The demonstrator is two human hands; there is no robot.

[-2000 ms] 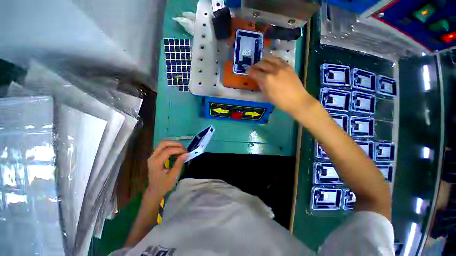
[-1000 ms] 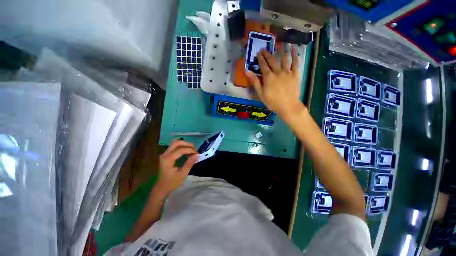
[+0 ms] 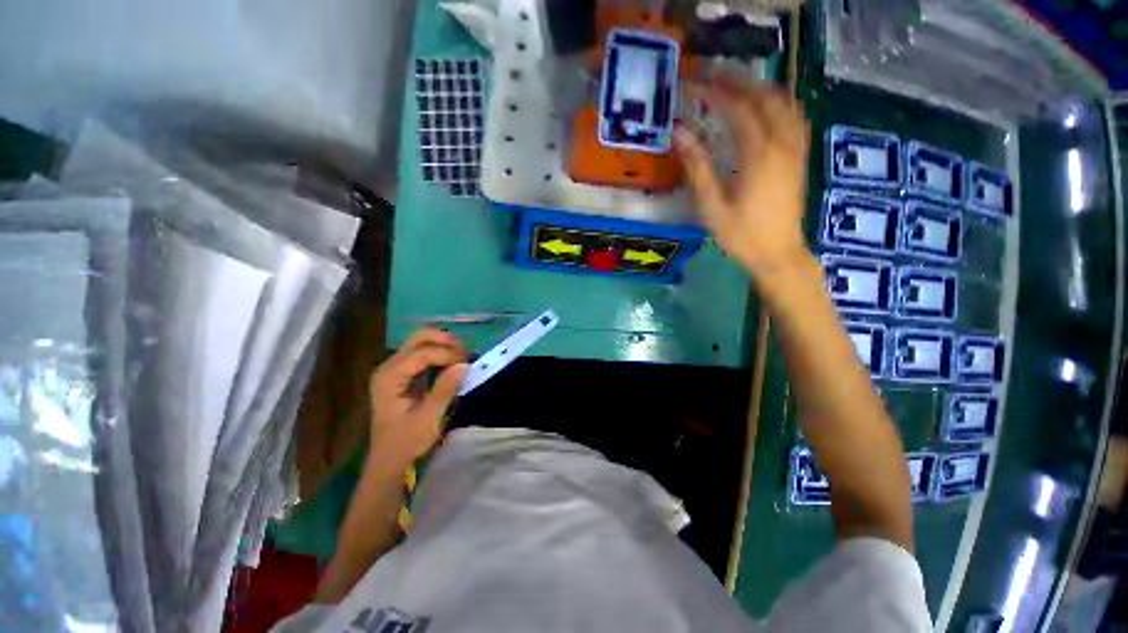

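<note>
A phone housing [image 3: 640, 89] with a pale blue-white rim lies in the orange fixture [image 3: 615, 166] under the press, dark cut-outs toward its near end. My right hand [image 3: 757, 161] is just to the right of this housing, fingers spread, slightly blurred, holding nothing that I can see. My left hand [image 3: 418, 390] pinches a second phone housing [image 3: 510, 351] by its near end, over the bench's front edge. That housing is seen edge-on as a thin white strip.
A blue control panel [image 3: 602, 251] with yellow arrows sits before the base plate [image 3: 513, 124]. Black pads [image 3: 450, 127] and tweezers [image 3: 464, 318] lie on the green bench. A blister tray of housings [image 3: 925, 293] is at right, stacked trays [image 3: 198, 371] at left.
My right hand has moved off the housing in the fixture to its right, fingers opened. The housing in my left hand has turned from a slanted view to edge-on.
</note>
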